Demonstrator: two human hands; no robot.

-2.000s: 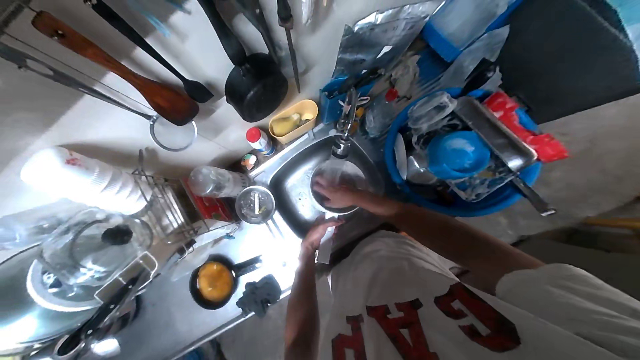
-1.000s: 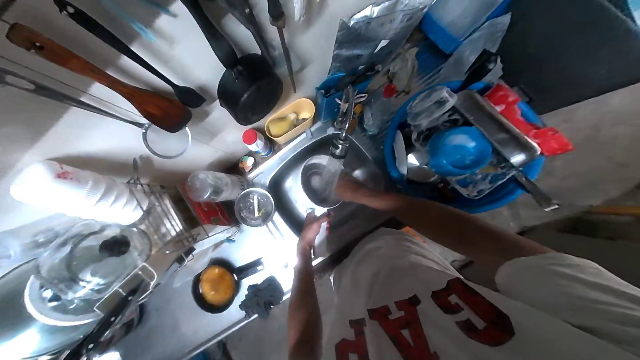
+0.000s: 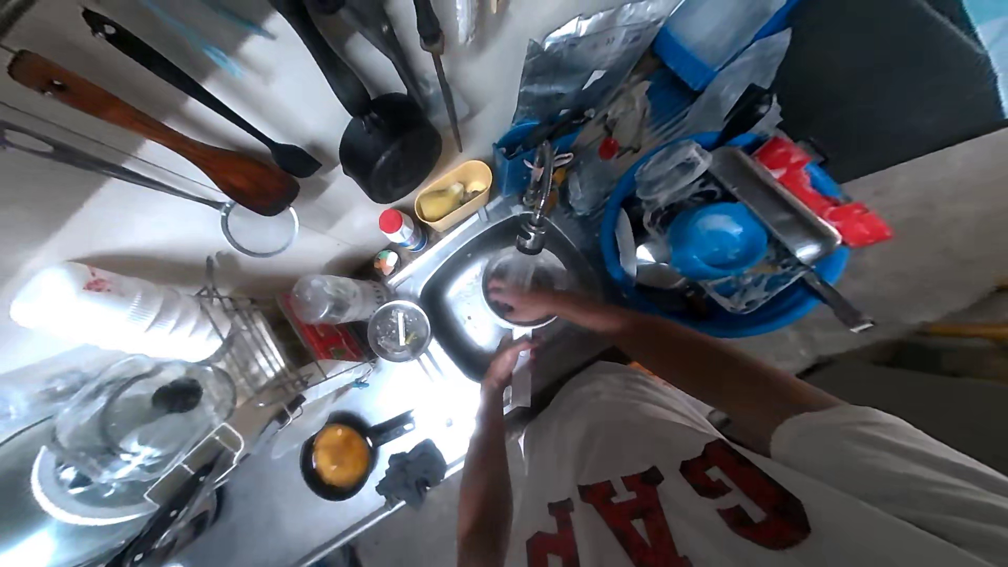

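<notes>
In the steel sink (image 3: 447, 303), a round metal pan (image 3: 551, 272) lies tilted beneath the faucet (image 3: 532, 233), with what looks like running water falling into it. Its pale flat handle (image 3: 521, 378) points toward my body, and my left hand (image 3: 506, 362) is closed around it near the sink's front edge. My right hand (image 3: 524, 299) reaches inside the pan, fingers spread over its inner surface; whether it holds anything small is unclear. Left of the sink stands a round metal container (image 3: 399, 331) with a pale strip across it.
A blue basin (image 3: 732, 324) piled with dishes stands right of the sink. On the left counter are a small black pan with yellow-orange food (image 3: 340, 455), a dark cloth (image 3: 412, 471) and a wire rack (image 3: 252, 346). A yellow tray (image 3: 454, 194) and a red-capped bottle (image 3: 402, 228) sit behind the sink.
My right hand has moved from the pan's right side, where it was a second ago, back over its inside. My left hand stays at the handle.
</notes>
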